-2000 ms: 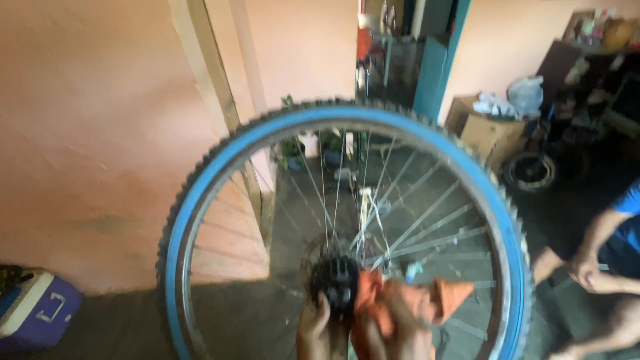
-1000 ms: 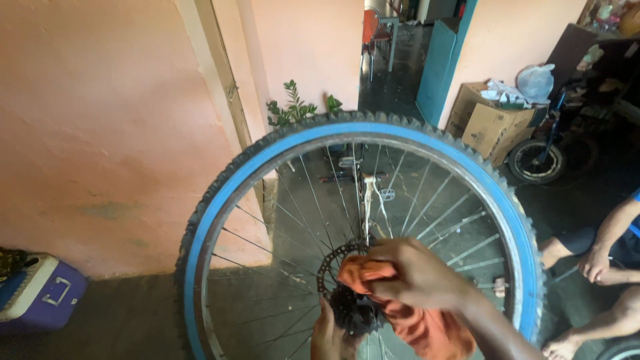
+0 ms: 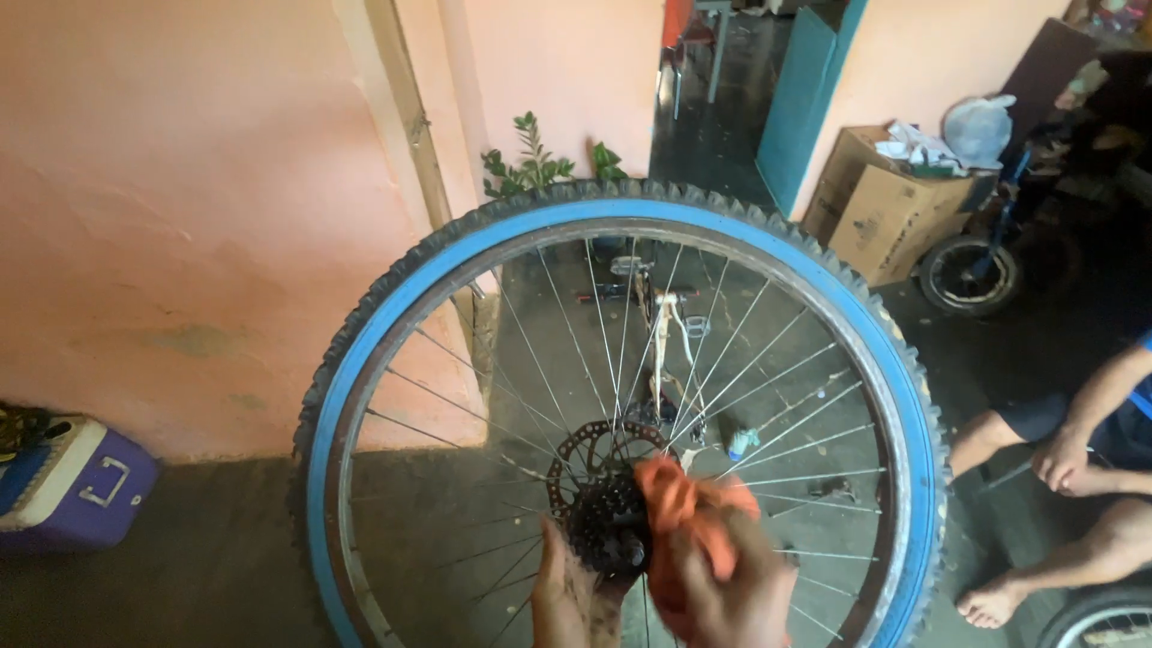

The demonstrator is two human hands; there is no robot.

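Observation:
A bicycle wheel with a knobby tyre and blue sidewall [image 3: 576,210] stands upright before me. At its hub are a black cassette of sprockets [image 3: 605,526] and, behind that, a drilled brake disc rotor [image 3: 565,472]. My left hand [image 3: 574,585] grips the hub area just below the cassette, its fingers partly hidden. An orange cloth [image 3: 675,513] is bunched in my right hand [image 3: 733,576], pressed to the right side of the sprockets; that hand is blurred.
A bicycle frame [image 3: 661,351] lies on the floor beyond the spokes. At left sits a purple and white cooler [image 3: 90,490]. Cardboard boxes [image 3: 891,216] and a small wheel [image 3: 970,274] are at right, near a seated person [image 3: 1098,450]. A plant [image 3: 531,166] stands by the wall.
My right hand with the orange cloth has gone from over the top of the sprockets to their right side. My left hand stays by the hub.

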